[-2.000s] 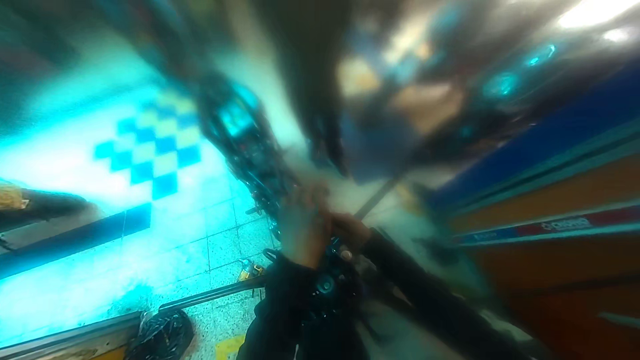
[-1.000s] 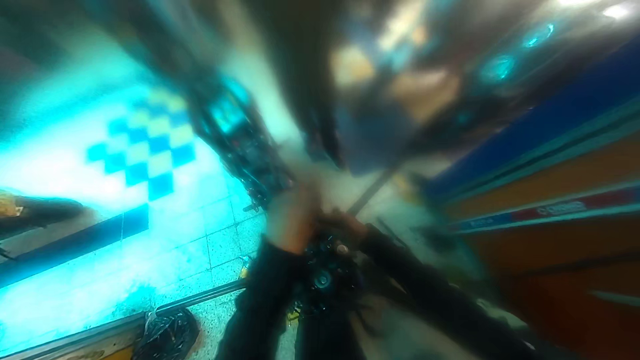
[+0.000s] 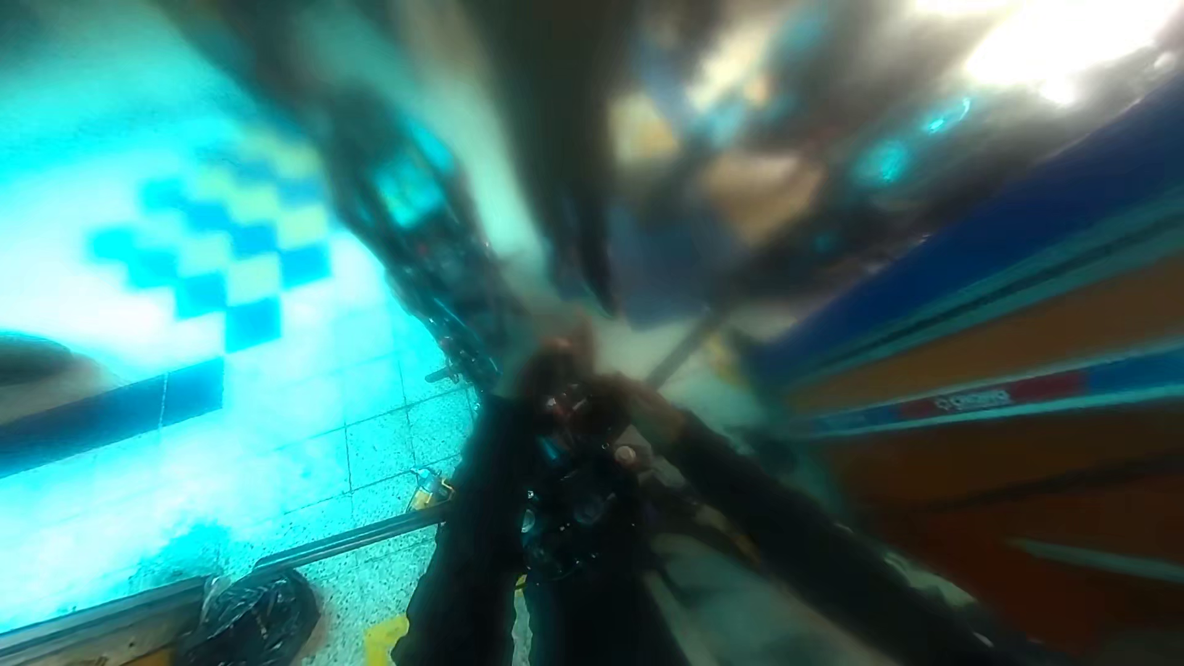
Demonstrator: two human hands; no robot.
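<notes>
Both of my hands, in dark sleeves, are close together near the middle of the blurred head view. My left hand (image 3: 555, 361) reaches forward over a dark mechanical assembly (image 3: 587, 504), its fingers hard to make out. Just to its right, my right hand (image 3: 647, 407) lies against the upper part of the same assembly. A small round light-coloured part (image 3: 625, 455) shows below my right hand. Whether either hand grips anything is hidden by blur and shadow. Beyond the hands, a dark blurred machine (image 3: 435, 268), possibly a motorcycle, stretches toward the upper left.
An orange and blue panel (image 3: 971, 481) with a printed stripe stands at the right. On the tiled floor (image 3: 370, 416) at the left are a checkered patch and a metal bar (image 3: 351, 541). A black plastic bag (image 3: 254, 615) sits at the lower left.
My left hand and forearm have shifted slightly, and the assembly under the hands shows at a somewhat different angle. The view has moved a little.
</notes>
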